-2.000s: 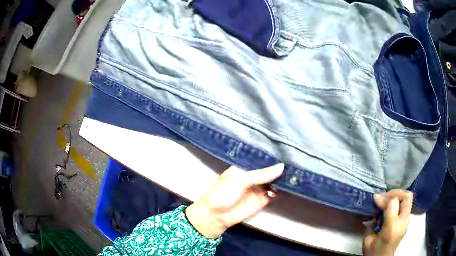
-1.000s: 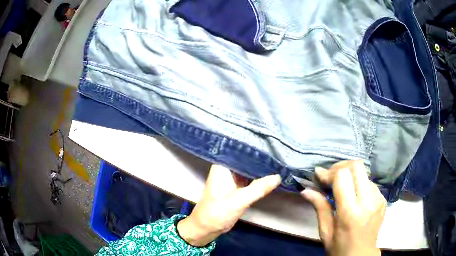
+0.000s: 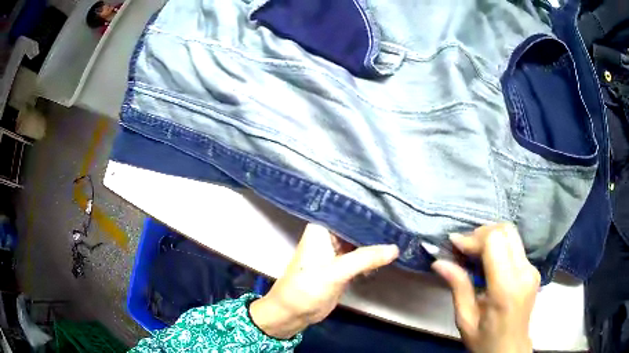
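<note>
A denim vest point(image 3: 331, 103) lies inside up, pale grey-blue, with a dark blue front placket point(image 3: 276, 185) along its near edge. My left hand point(image 3: 321, 279) holds the placket, thumb on top and fingers underneath. My right hand point(image 3: 493, 286) is just right of it at the placket and grips thread snips point(image 3: 431, 249); only a small silver tip and a bit of blue show, the rest is hidden by the fingers. The tip is at a buttonhole or stitched spot near my left thumb. The armhole point(image 3: 552, 100) is at the right and a dark navy pocket bag point(image 3: 324, 31) at the top.
The white table edge point(image 3: 200, 207) runs below the vest. A blue crate point(image 3: 141, 283) of dark denim stands beneath. Black garments point(image 3: 614, 207) lie at the right. A pale trough point(image 3: 72, 65) and part of a person point(image 3: 103, 15) are at upper left. Tangled dark strands lie on the floor.
My right hand has moved left from the placket's right end to beside my left thumb, and the silver tip now shows. The view has shifted slightly.
</note>
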